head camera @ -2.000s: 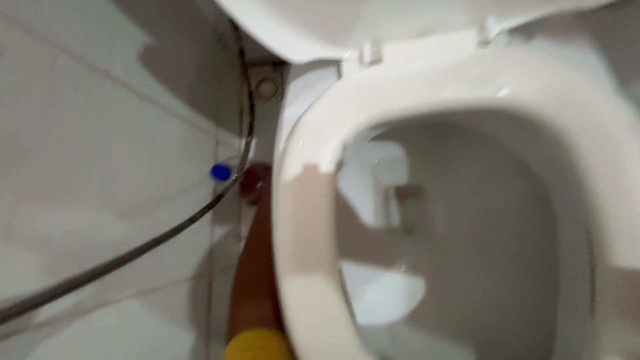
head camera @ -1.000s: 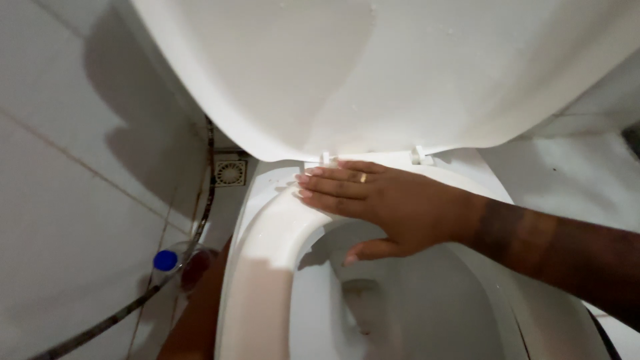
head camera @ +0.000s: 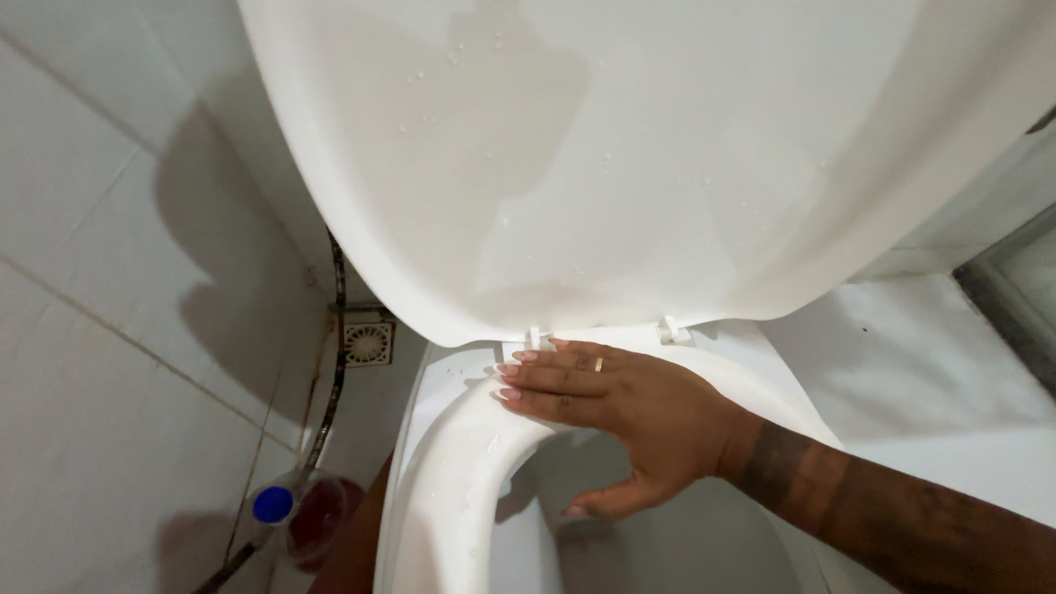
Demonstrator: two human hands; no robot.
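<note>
My right hand [head camera: 610,404] reaches in from the right and lies palm down on the rear of a white toilet seat [head camera: 450,487]. Its fingers are straight and point left, near the left hinge; the thumb is spread over the bowl opening. It holds nothing and wears a ring. The white toilet lid [head camera: 643,181] stands raised behind the hand, with water drops on its inner face. More drops show on the seat's left side. My left hand is not visible. Part of a bare limb [head camera: 355,536] shows left of the toilet; arm or leg, I cannot tell.
A clear container with a blue cap [head camera: 272,504] and dark red contents stands low at the left. Beside it a dark hose [head camera: 334,396] runs along the tiled wall [head camera: 107,396]. A square floor drain [head camera: 369,344] lies behind the hose. White tiles [head camera: 891,355] are at the right.
My right hand, out of view two seconds ago, has come in from the right onto the seat and stays there. The view has shifted to show more of the lid.
</note>
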